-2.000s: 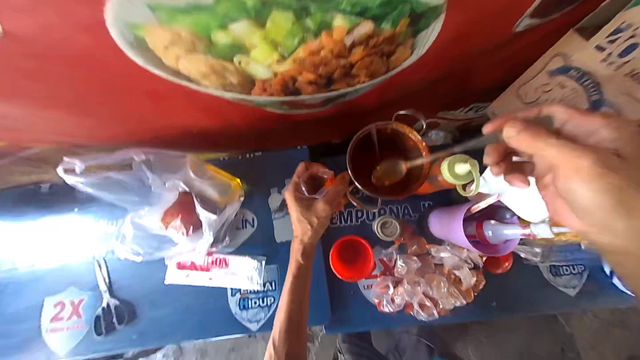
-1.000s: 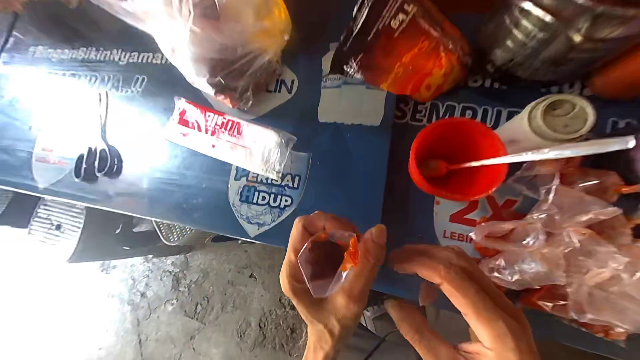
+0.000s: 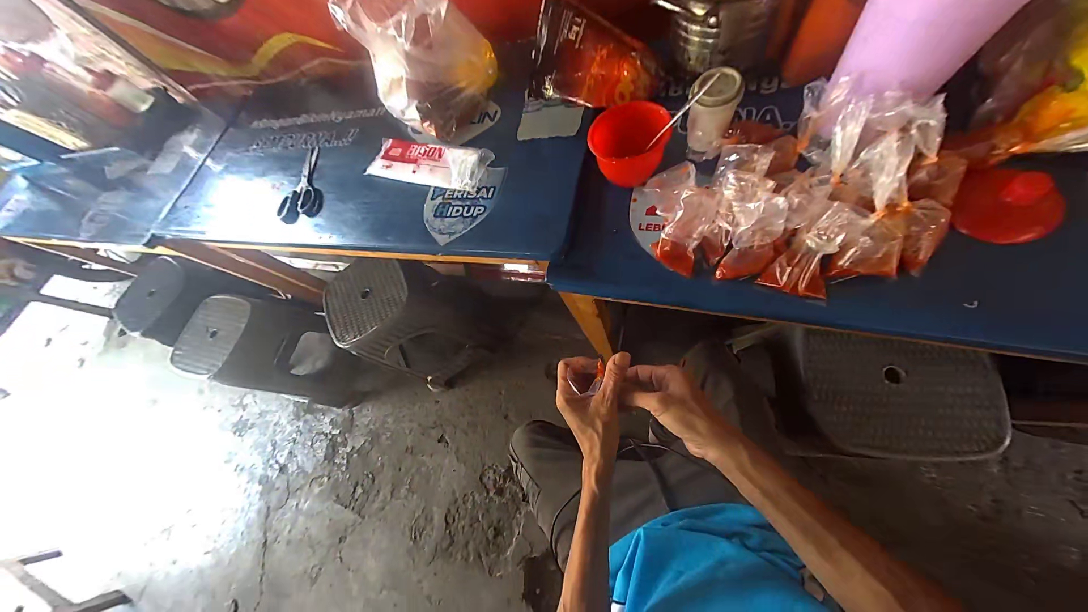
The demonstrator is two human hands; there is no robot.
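Over my lap, below the table's front edge, my left hand holds a small clear plastic bag with red sauce at its opening. My right hand is against it from the right, fingers bent at the bag; whether they grip it is hidden. On the table above stands a red plastic cup with a spoon leaning in it. To its right lies a pile of tied clear bags of red sauce. A pack of plastic bags lies left of the cup.
Scissors lie on the blue table. A filled plastic bag, a sauce pouch, a jar, a lilac container and a red lid stand or lie farther back. Plastic stools are under the table edge.
The spoon, earlier in my right hand over the pot, now rests in the red cup. My right hand has come to my left hand, which has moved off the table with the bag. The view has shifted strongly.
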